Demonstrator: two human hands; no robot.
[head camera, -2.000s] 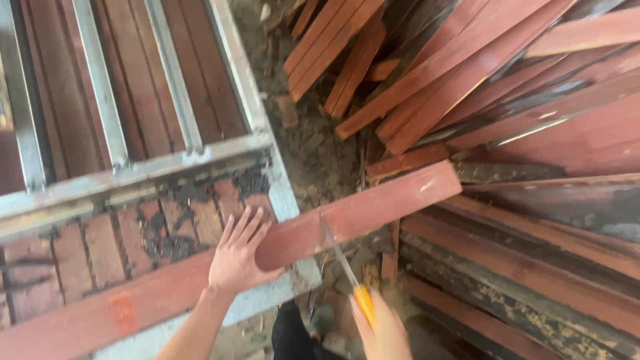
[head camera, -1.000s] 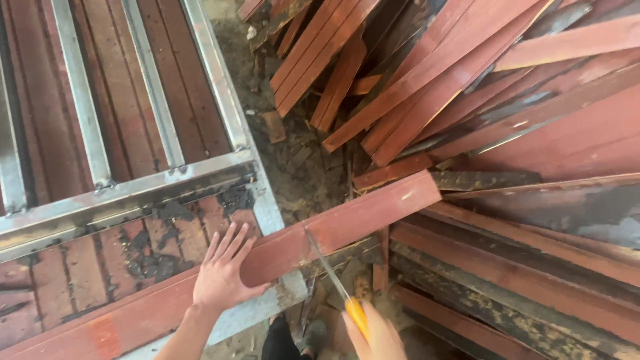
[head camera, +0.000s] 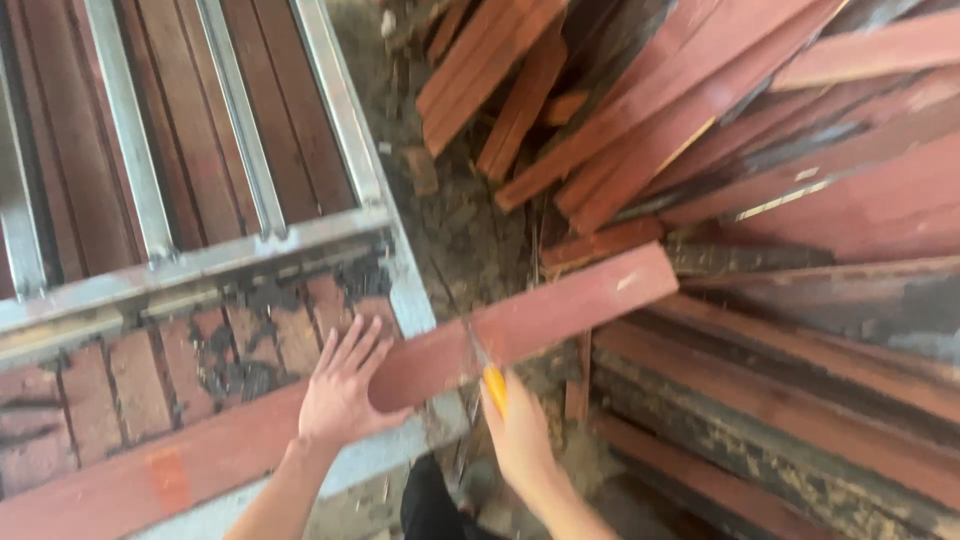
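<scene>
A long red-painted wooden board (head camera: 570, 311) lies slantwise over the edge of a metal-framed platform, its right end sticking out past it. My left hand (head camera: 349, 386) presses flat on the board with its fingers spread, near the platform's corner. Right of it, my right hand (head camera: 517, 427) is closed around the yellow handle of a handsaw (head camera: 495, 386). The thin saw blade crosses the overhanging part of the board, where a dark line runs across it. How deep the blade sits in the wood cannot be told.
The platform has a galvanized steel frame (head camera: 195, 262) with crossbars over wooden slats (head camera: 139, 390), some bearing black residue. Loose red boards (head camera: 675, 105) are piled at the upper right. More long boards (head camera: 757, 382) lie at the lower right. My dark-clothed leg (head camera: 431, 502) shows at the bottom.
The saw in my right hand has moved along its stroke, and less of its blade shows below the board. My left hand stays on the board.
</scene>
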